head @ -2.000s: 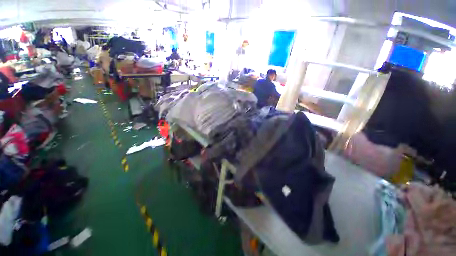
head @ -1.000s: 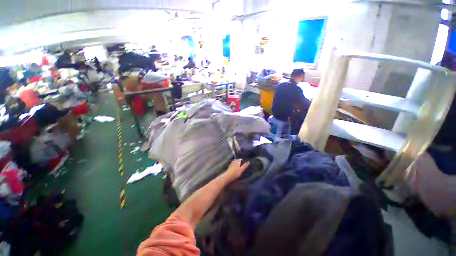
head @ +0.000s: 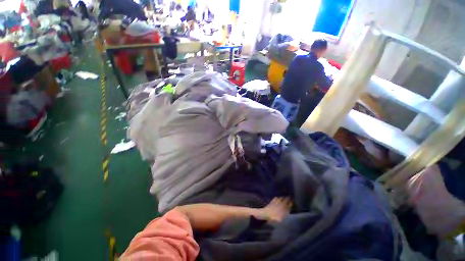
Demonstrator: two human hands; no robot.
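A large grey garment heap (head: pixel 188 132) stands in front of me, waist high, with pale strings hanging from its right side. Dark navy and grey garments (head: pixel 357 219) lie against it, nearer and to the right. My left hand (head: pixel 278 209), bare, with a salmon sleeve, reaches in from the bottom and rests on the dark grey cloth. Its fingers are partly lost in the folds, and I cannot tell if they grip. My right hand is not in view.
A white rack (head: pixel 346 86) stands close on the right. A person (head: pixel 301 76) in dark clothes is beyond the heap. A yellow-black floor line (head: pixel 104 127) runs along the green floor on the left. Cloth heaps (head: pixel 30 188) lie at far left. A red stool (head: pixel 237 73) stands behind.
My left hand has moved right and down from the edge of the grey heap onto the dark cloth. The dark grey cloth has shifted and folded. The view is closer to the heap.
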